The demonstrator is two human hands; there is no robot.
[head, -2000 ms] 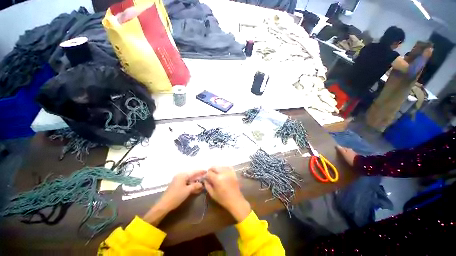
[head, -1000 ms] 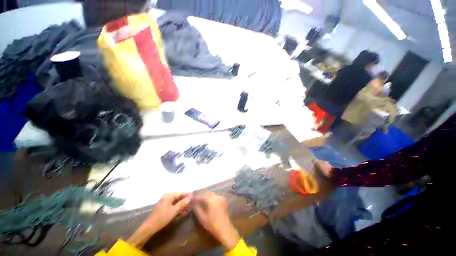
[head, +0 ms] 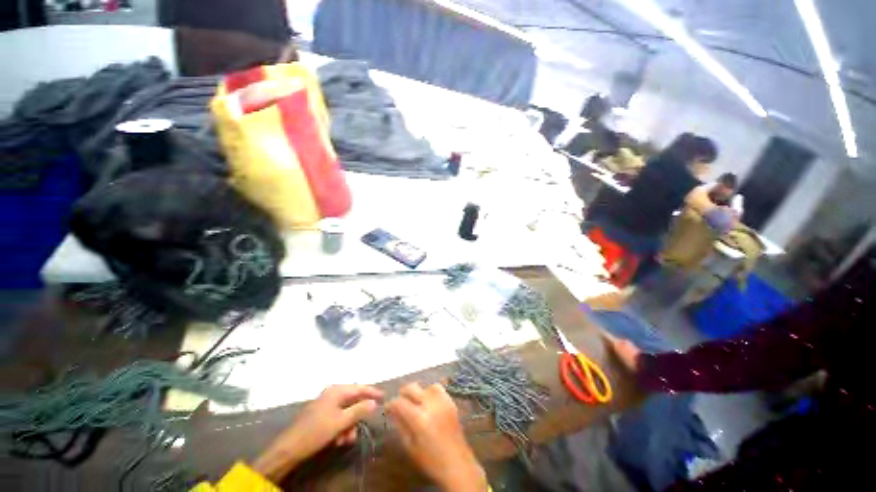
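Observation:
My left hand (head: 331, 423) and my right hand (head: 429, 430) are close together at the table's front edge, fingertips bent inward with a small gap between them. A thin grey-green cord (head: 366, 444) hangs below my left fingertips. Whether my right fingers pinch a part of it is too small to tell. A pile of short grey-blue cords (head: 495, 382) lies just right of my right hand. Two small dark bunches (head: 338, 326) (head: 392, 313) lie on the white sheet (head: 288, 360) beyond my hands. Long green cords (head: 115, 399) lie at the left.
Orange and yellow scissors (head: 584, 375) lie at the right, near another person's hand (head: 622, 353). A clear bag (head: 477, 296) and a small green bunch (head: 527, 308) lie behind them. A phone (head: 394, 247), black bag (head: 178, 235), and yellow-red shopping bag (head: 281, 149) are farther back.
The view has shifted, so the table sits lower and more left. My fingertips, together before, are now slightly apart. The cord shows below my left fingers.

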